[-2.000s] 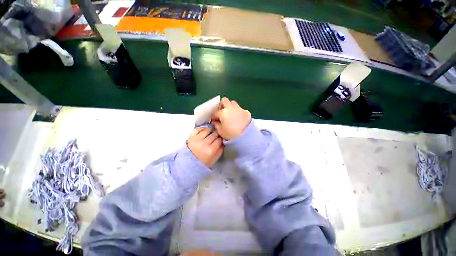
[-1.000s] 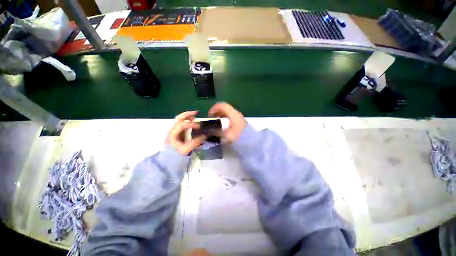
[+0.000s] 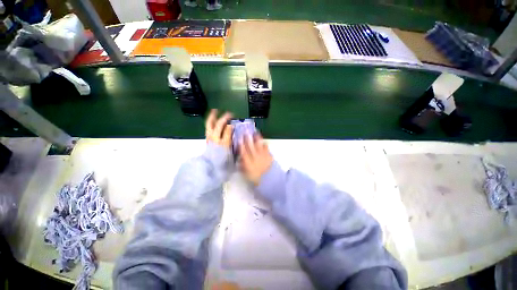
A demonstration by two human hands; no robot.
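Observation:
A small box (image 3: pixel 244 129) with a pale lilac-grey face and dark edges is between my hands at the belt's near edge, with no white flap standing up. My left hand (image 3: pixel 219 131) is at its left side, blurred, with fingers raised. My right hand (image 3: pixel 255 154) lies with its fingers on the box's face. Two open black boxes with white flaps stand on the belt beyond, one upright (image 3: pixel 259 101) and one tilted (image 3: pixel 189 97). A tangled pile of white-grey cables (image 3: pixel 79 218) lies on the bench at left.
The green conveyor belt (image 3: pixel 329 107) crosses beyond the white bench (image 3: pixel 317 153). An open box (image 3: pixel 422 113) leans beside a dark block (image 3: pixel 455 123) at right. Another cable pile (image 3: pixel 499 184) lies far right. Flat cardboard sheets (image 3: pixel 278 41) line the far ledge. A metal post (image 3: pixel 97 28) rises at left.
The box in my hands has gone from white flap raised, to tilted black, to its pale face showing at the belt's edge. The boxes on the belt have shifted right in view.

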